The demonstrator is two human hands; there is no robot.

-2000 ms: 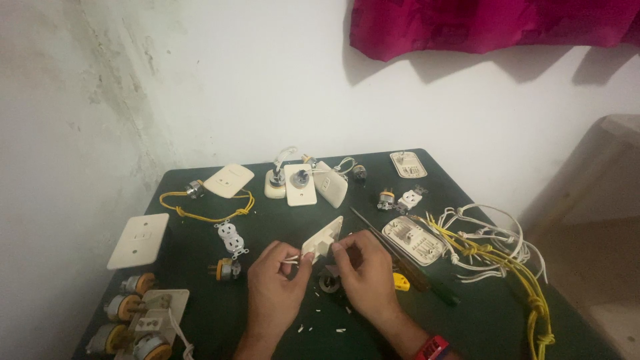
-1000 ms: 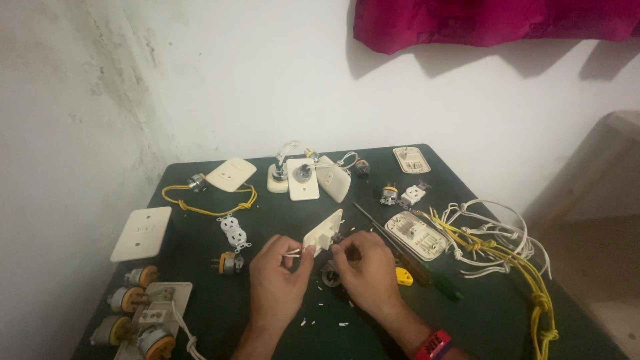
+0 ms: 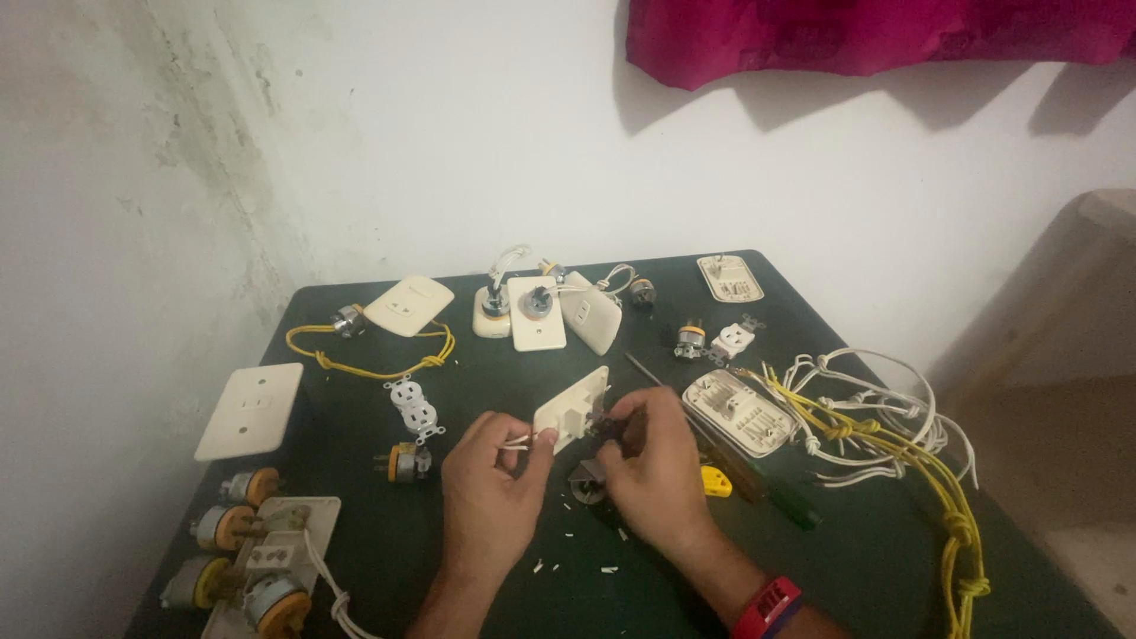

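My left hand (image 3: 497,488) pinches a cream plastic outlet cover (image 3: 572,410) by its lower left edge, tilted with its back side showing. A short piece of white wire (image 3: 515,443) sticks out between the same fingers. At the cover's right edge, my right hand (image 3: 652,457) has thumb and fingers around a small dark part (image 3: 606,428), which they largely hide. Just below lies a round metal-faced plug (image 3: 587,485), partly covered by my right hand. Small white scraps of insulation (image 3: 609,570) lie between my forearms.
Left: a cover plate (image 3: 250,411), white duplex receptacle (image 3: 414,409) and several plugs (image 3: 277,606). Behind: a faceplate (image 3: 537,313) with a plug. Right: screwdrivers (image 3: 790,504), a yellow tool part (image 3: 715,482), an open outlet housing (image 3: 741,413), knotted yellow (image 3: 957,528) and white cables (image 3: 923,382).
My right hand has lifted slightly off the cover's edge, its fingers spread more than before. My left hand keeps hold of the cover in nearly the same place.
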